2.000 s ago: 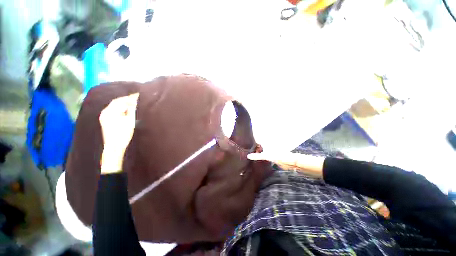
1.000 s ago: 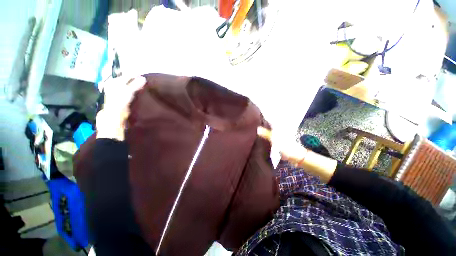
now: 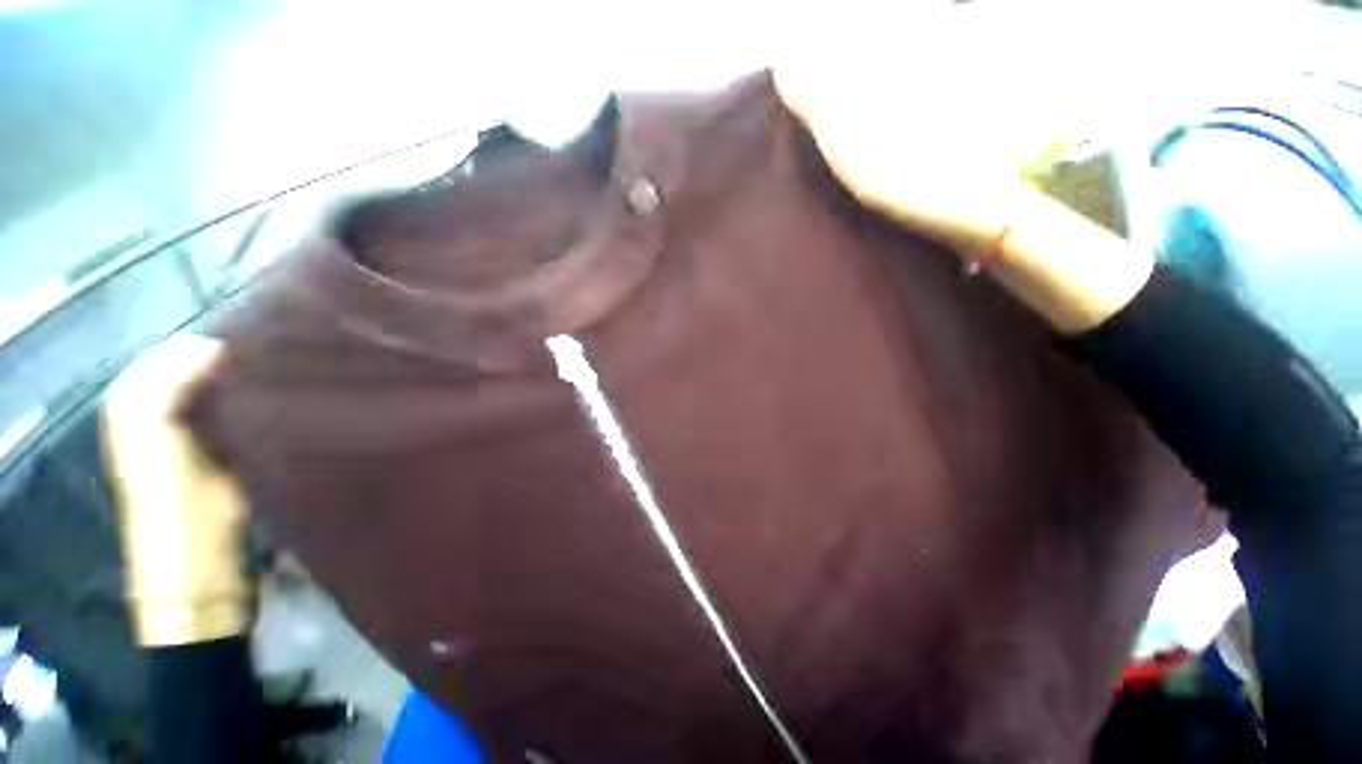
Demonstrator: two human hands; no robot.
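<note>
A dark brown garment hangs spread out and raised in front of me, filling the middle of the view. Its round neckline is at the upper left, with a small light spot on the band. A pale zip runs down from the neckline to the bottom edge. My left hand grips the garment at its left shoulder; the fingertips are partly hidden. My right hand holds it at the upper right shoulder, washed out by glare, with a thin red band at the wrist.
A blue item shows below the garment at the lower left. Dark blurred things lie at the left. Blue looped lines are at the upper right. A red item is at the lower right. The background is overexposed.
The garment has been lifted from low in front of me and is now held up, spread between both hands. My hands have moved apart, and the camera view has shifted.
</note>
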